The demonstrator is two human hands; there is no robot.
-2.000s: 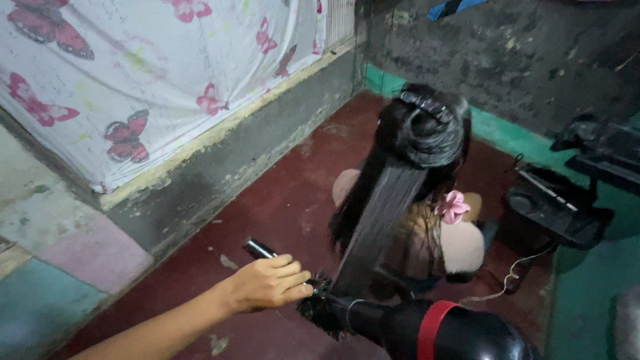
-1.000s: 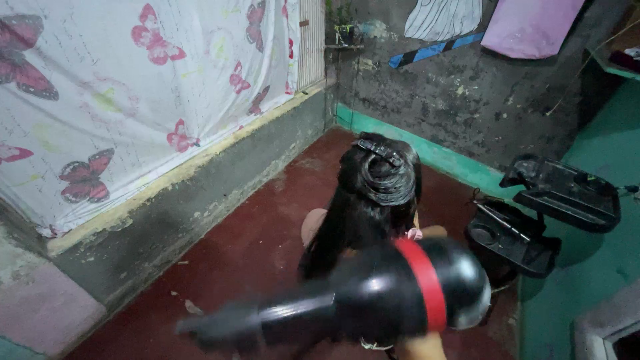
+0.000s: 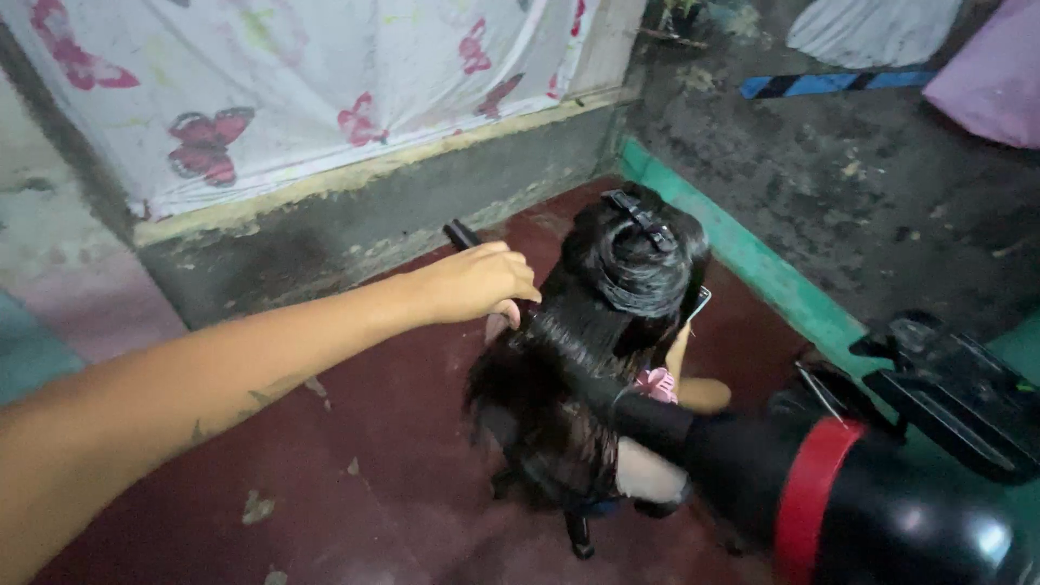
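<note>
My left hand (image 3: pixel 479 284) grips the black handle of a hair brush (image 3: pixel 463 236), held at the left side of a seated person's long dark hair (image 3: pixel 569 341). The brush head is hidden by my fingers and the hair. A coil of hair on top of the head is fastened with a dark hair clip (image 3: pixel 638 219). At the lower right a black hair dryer (image 3: pixel 731 463) with a red band points its nozzle at the hair from close by. My right hand is out of sight.
The person sits low on the dark red floor (image 3: pixel 390 463), near a phone (image 3: pixel 699 304). A butterfly-print curtain (image 3: pixel 292 97) hangs on the left wall. Black plastic trays (image 3: pixel 959 406) stand at the right. A pink cloth (image 3: pixel 995 81) hangs at the upper right.
One second ago the dryer lay across the front of the hair and my left hand was out of view. Now my left hand is up at the hair with the brush, and the dryer is farther right.
</note>
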